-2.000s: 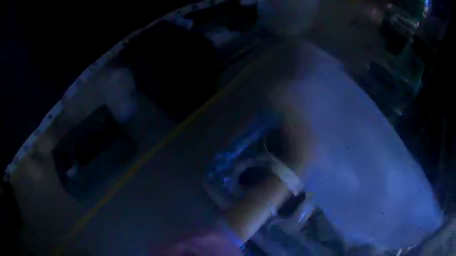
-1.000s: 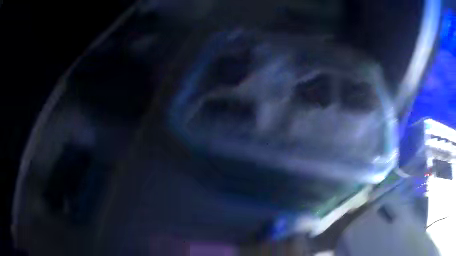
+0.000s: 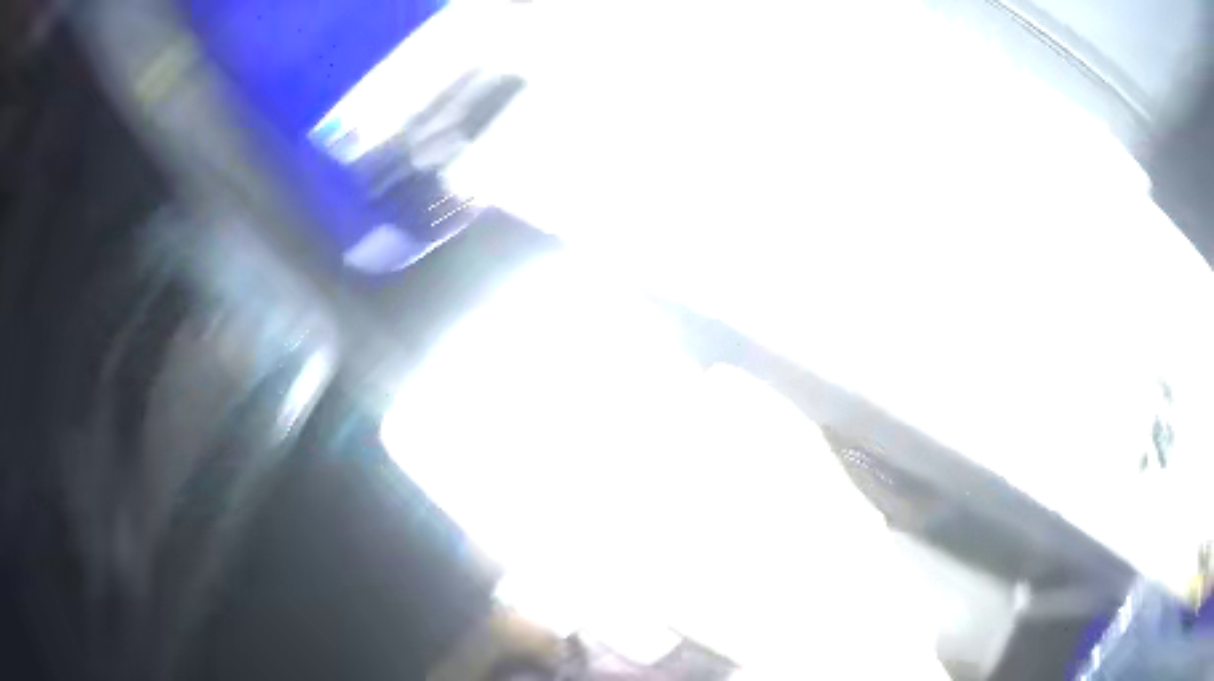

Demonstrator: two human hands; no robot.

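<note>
A large overexposed white shape [image 3: 626,466] fills the middle and lower part of the view; its surface detail is washed out and I cannot tell what it is. At its lower left edge, a small blurred skin-toned patch [image 3: 513,645] shows at the bottom of the picture. It may be part of a hand, but I cannot tell which hand or what its fingers hold. No other part of my hands can be made out.
A very bright white area [image 3: 865,173] spans the top and right. A saturated blue patch [image 3: 300,80] is at the upper left. Blurred, shiny, clear material, perhaps plastic [image 3: 246,359], lies at the left. A pale strip with a yellow mark [image 3: 167,67] runs beside the blue patch.
The view has swung from the dark table and the container with dark contents towards the bright area at the right. Both have left clear view, and the picture is now mostly glare.
</note>
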